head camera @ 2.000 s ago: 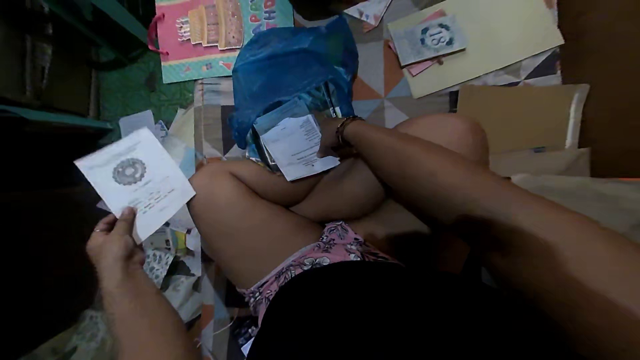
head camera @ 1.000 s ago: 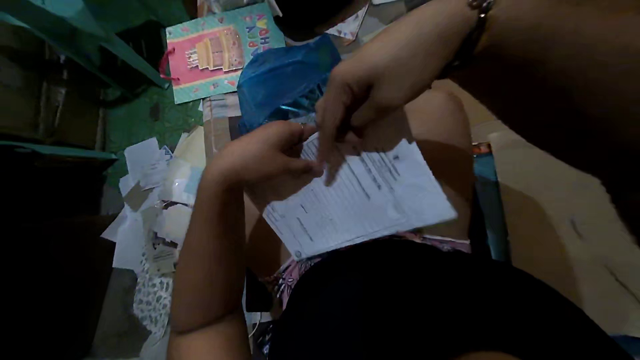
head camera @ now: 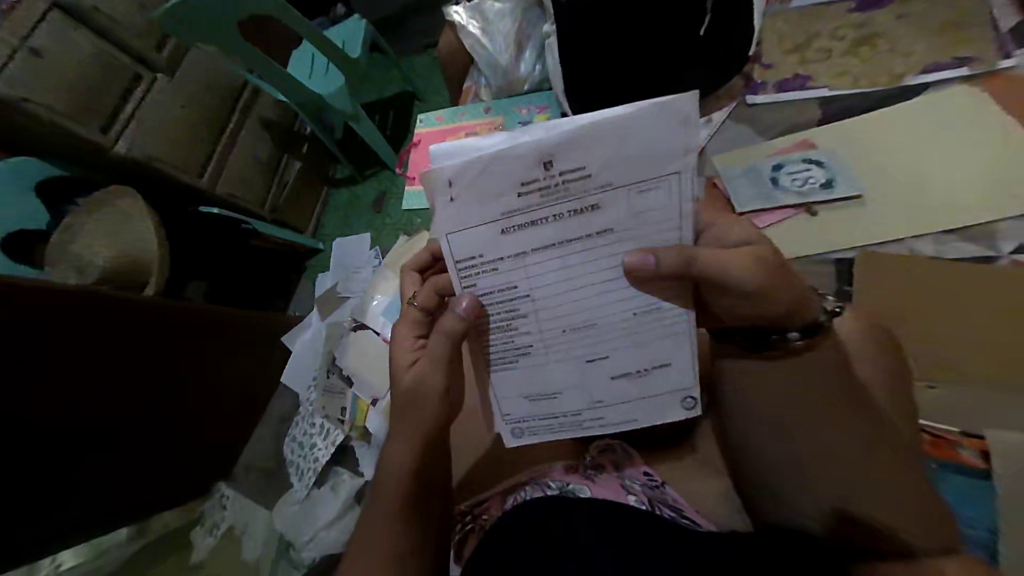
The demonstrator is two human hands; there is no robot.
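Note:
A stapled stack of printed paper forms (head camera: 576,320) is held up above my lap, its top sheet facing me and bearing print and a ruled frame. My left hand (head camera: 436,328) grips its left edge, thumb in front, with a ring on one finger. At the right edge my right hand (head camera: 720,268) pinches the stack, thumb on the front sheet and fingers behind, hidden. A bracelet is on that wrist. Behind the stack's upper part lies a gift bag (head camera: 416,172) with pink and teal print, partly covered.
Loose papers (head camera: 352,264) are heaped on the floor at the left. Teal plastic chairs (head camera: 344,96), a straw hat (head camera: 108,240) and drawers (head camera: 184,120) stand beyond. To the right lie a cream folder (head camera: 904,176), a card (head camera: 808,178) with a number and brown cardboard (head camera: 944,320).
Two seconds ago my hands held separate papers; now both hold one stack. Since a second ago the stack has come up from my lap, upright to the view. The view has shifted.

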